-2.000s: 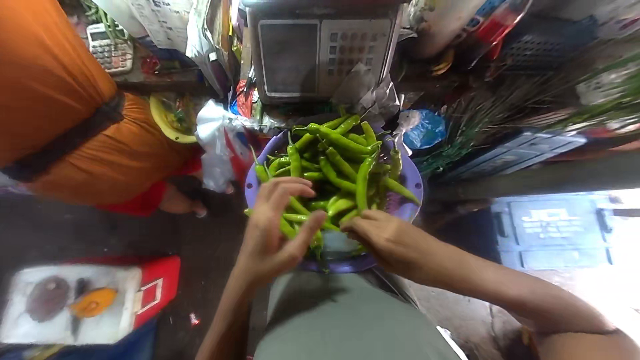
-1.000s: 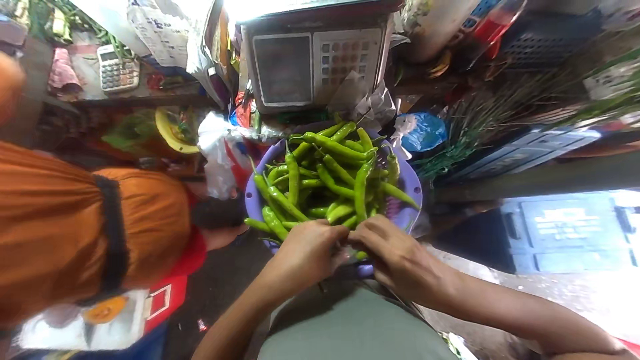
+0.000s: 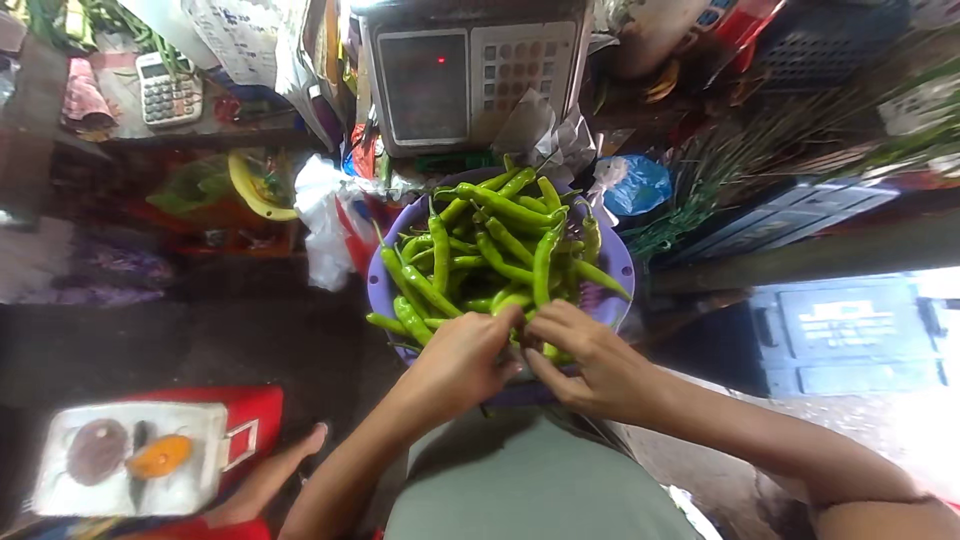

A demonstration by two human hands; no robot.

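Note:
A purple plastic basket (image 3: 616,255) heaped with long green chili peppers (image 3: 510,210) stands in front of me, close to my body. Both hands meet over its near rim. My left hand (image 3: 472,356) has its fingertips pinched together at the near edge of the peppers. My right hand (image 3: 585,356) faces it, its curled fingers nearly touching the left ones. Something small and pale shows between the fingertips, but the fingers hide what it is. Some peppers stick out past the basket's rim on the left and right.
Beyond the basket is a digital weighing scale (image 3: 480,82) with crumpled paper at its corner. A white plastic bag (image 3: 322,217) hangs left of the basket, a calculator (image 3: 169,88) lies farther left. Lower left is a white cooler lid (image 3: 75,480); a grey-blue plastic bin (image 3: 855,330) stands right.
My left hand, open and raised two seconds ago, has come down to meet my right hand at the near rim. The person in orange at the left has moved mostly out of view.

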